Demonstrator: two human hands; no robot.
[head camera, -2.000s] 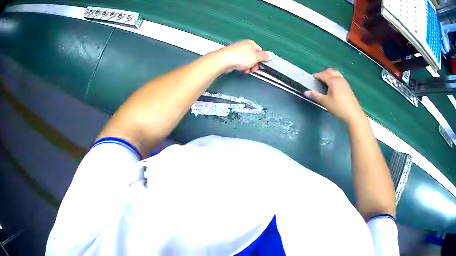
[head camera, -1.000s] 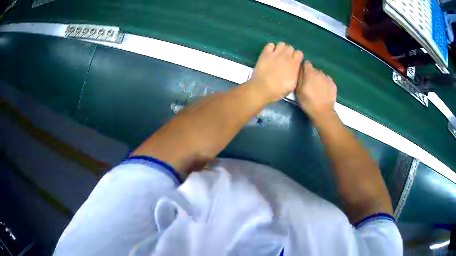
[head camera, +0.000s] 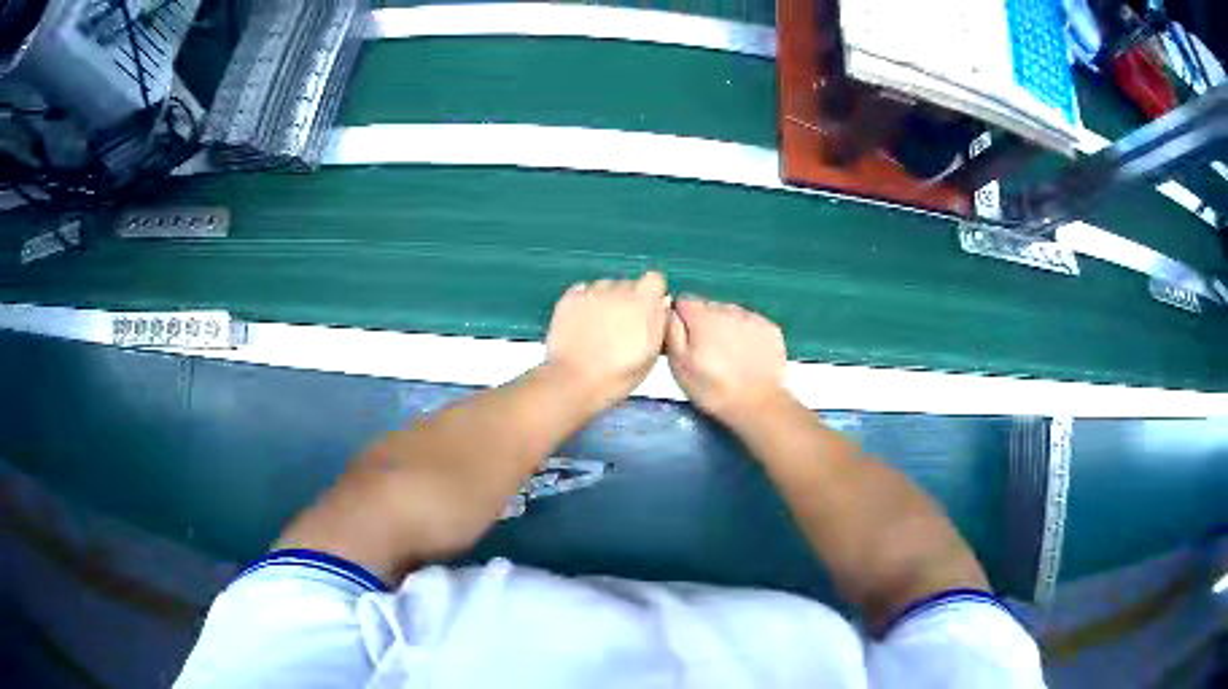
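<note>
My left hand (head camera: 609, 334) and my right hand (head camera: 727, 353) are side by side, nearly touching, over the pale metal rail (head camera: 916, 388) at the near side of the green belt. Their fingers are curled down around a slim metal strip. The hands hide the strip almost wholly, so its face and ends cannot be told.
A perforated strip unit (head camera: 173, 330) lies on the rail at left; another (head camera: 175, 222) lies on the belt. Grey strips (head camera: 1042, 498) stand at the bench's right. Beyond are a dark grey strip stack (head camera: 280, 88), cables, and a red-brown rack (head camera: 815, 115) with papers.
Both hands have come together from the strip's two ends and now cover it. The view has turned left, bringing the strip stack and the cables into sight.
</note>
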